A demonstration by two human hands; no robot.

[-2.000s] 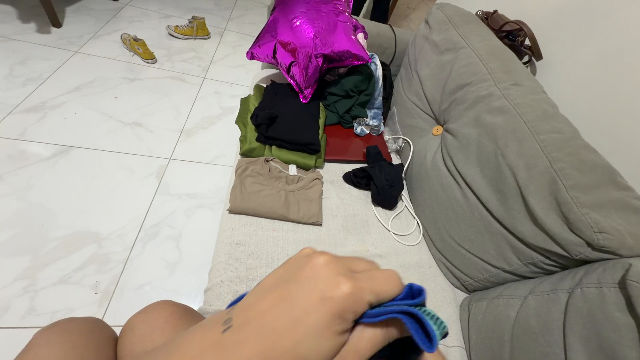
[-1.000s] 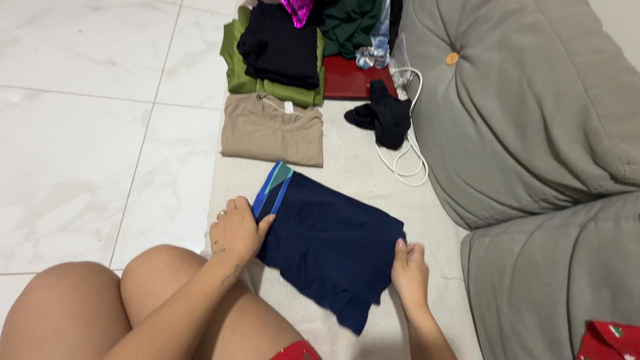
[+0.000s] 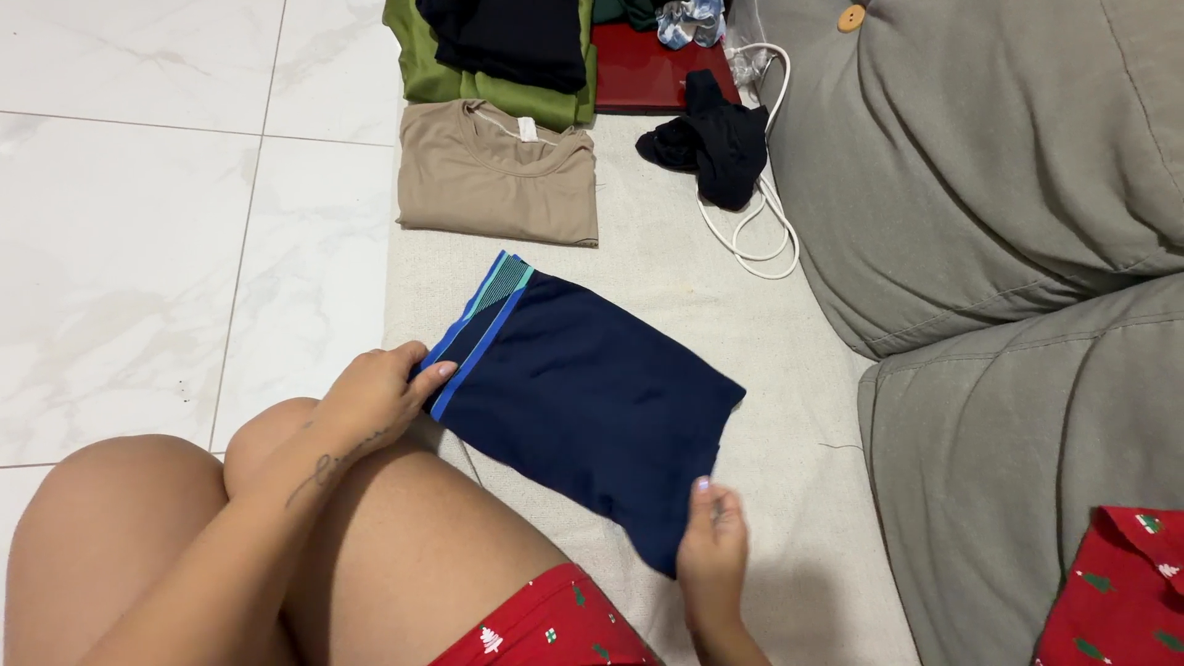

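Note:
Navy boxer briefs (image 3: 592, 398) with a blue and green waistband lie folded in half on the beige sofa seat, the waistband toward the upper left. My left hand (image 3: 393, 384) pinches the waistband at its lower end, thumb on top and fingers underneath. At the lower right corner of the leg hem, my right hand (image 3: 714, 532) grips the cloth edge between thumb and fingers. Just above the briefs lies a folded tan T-shirt (image 3: 499, 185).
Beyond the T-shirt are green cloth (image 3: 425, 69), folded black cloth (image 3: 509, 42) and a red flat item (image 3: 647, 69). Black crumpled cloth (image 3: 721, 139) rests over a white cord (image 3: 786, 236). Grey sofa cushions (image 3: 971, 185) line the right side; red printed fabric (image 3: 1110, 592) lies lower right.
Two seconds ago the blue-edged cloth was bunched at my hand; it has since been laid flat on the seat. My right hand has moved down along the leg hem. The view has tilted down.

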